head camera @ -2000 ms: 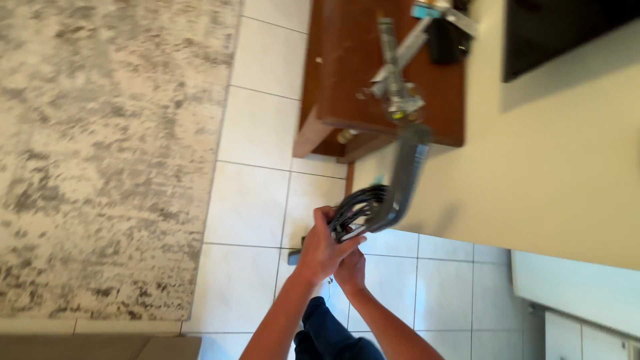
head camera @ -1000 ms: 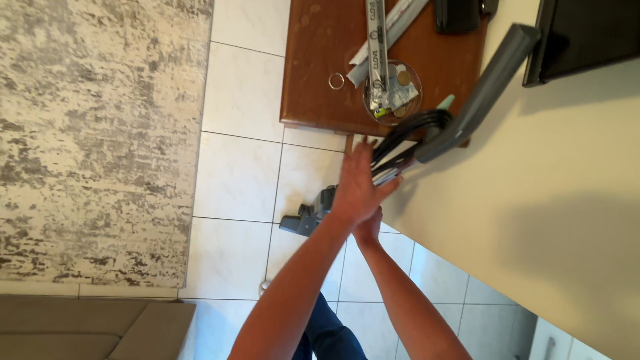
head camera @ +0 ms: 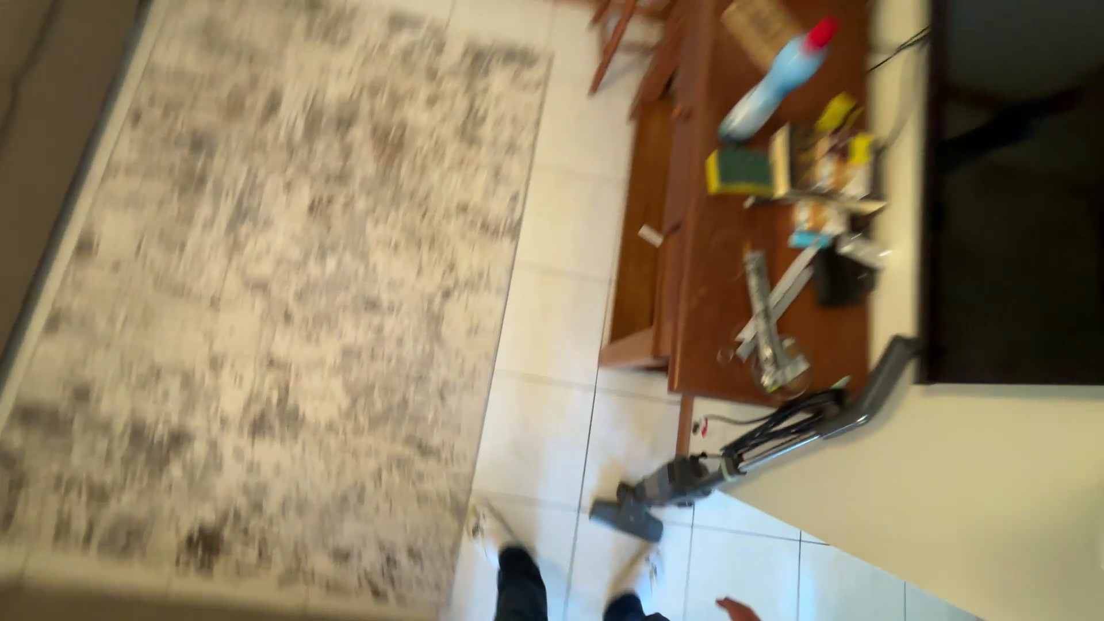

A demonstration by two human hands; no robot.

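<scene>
A dark grey upright stick vacuum cleaner (head camera: 677, 481) stands on the floor tiles beside the wall, its floor head (head camera: 627, 519) near my feet. Its handle (head camera: 875, 388) reaches up by the corner of a brown wooden cabinet. Black power cord (head camera: 798, 414) hangs in loops along the upper tube. Only a small part of my right hand (head camera: 738, 609) shows at the bottom edge, below the vacuum and apart from it; whether it holds anything is hidden. My left hand is out of the frame.
The wooden cabinet (head camera: 720, 285) bears a blue bottle with a red cap (head camera: 780, 78), a green and yellow sponge (head camera: 740, 172), packets and a glass dish (head camera: 783, 373). A dark television screen (head camera: 1018, 198) is at right. A patterned rug (head camera: 302, 285) lies left of the tiles.
My hands have let go of the vacuum cleaner and its looped cord, which they were around before. The left hand has left the view. The view now takes in more of the rug and cabinet.
</scene>
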